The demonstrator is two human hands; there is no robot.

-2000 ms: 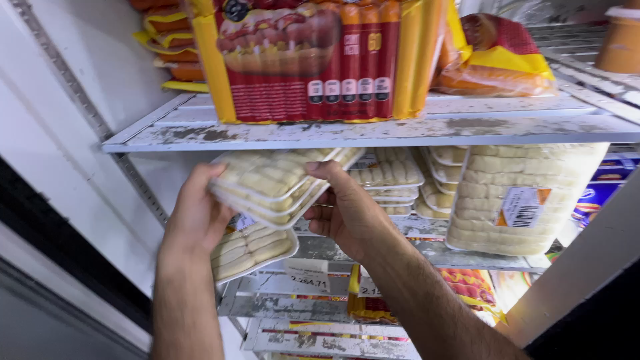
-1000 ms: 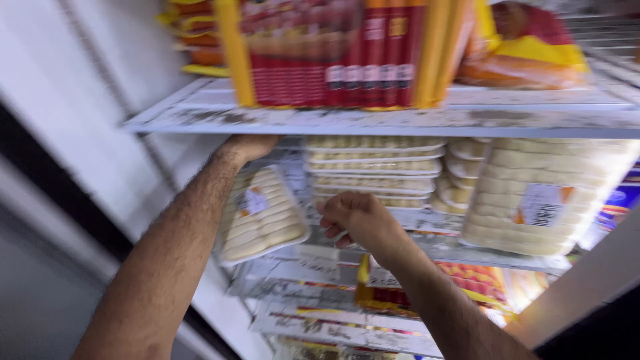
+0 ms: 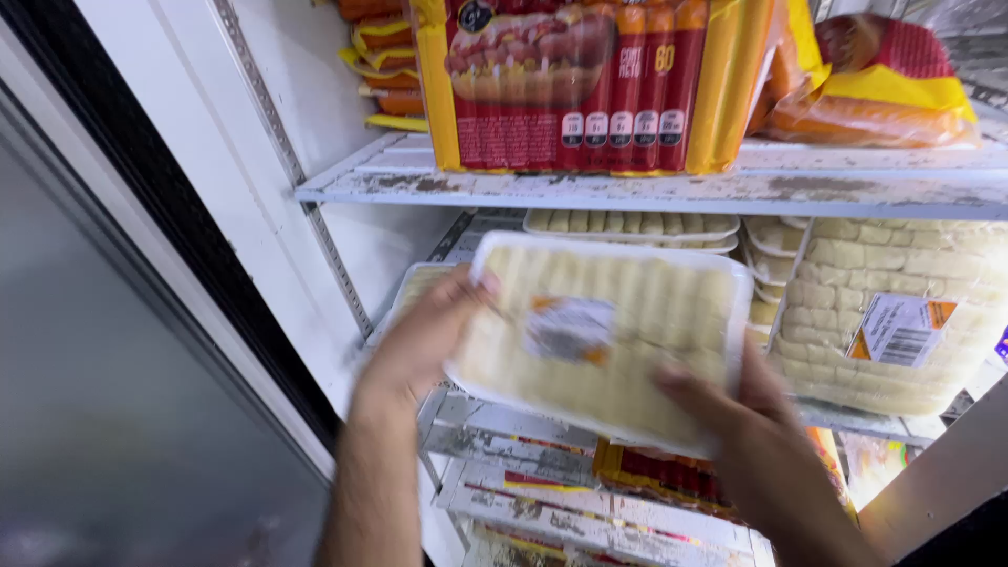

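A plastic-wrapped white tray of pale rolled food pieces (image 3: 614, 339), bearing a white and orange label, is held tilted between both hands, its face toward me. My left hand (image 3: 429, 335) grips its left edge, thumb at the upper left corner. My right hand (image 3: 732, 402) holds the lower right part, thumb across the wrap; it is blurred. Behind it on the shelf lie stacked trays of the same kind (image 3: 630, 224), and another tray (image 3: 421, 287) shows partly behind my left hand. A larger wrapped pack (image 3: 906, 315) stands at the right.
Above runs a worn white slatted shelf (image 3: 630, 193) with a large sausage pack (image 3: 583, 87) and a bag of sausages (image 3: 874, 110). Lower shelves hold more red and yellow packs (image 3: 669, 472). The cooler door's black-edged frame (image 3: 181, 236) is at the left, a pillar (image 3: 937, 472) at lower right.
One second ago my left hand was reaching in beneath the upper shelf and my right held no visible tray. Both hands now hold a tray in front of the stack.
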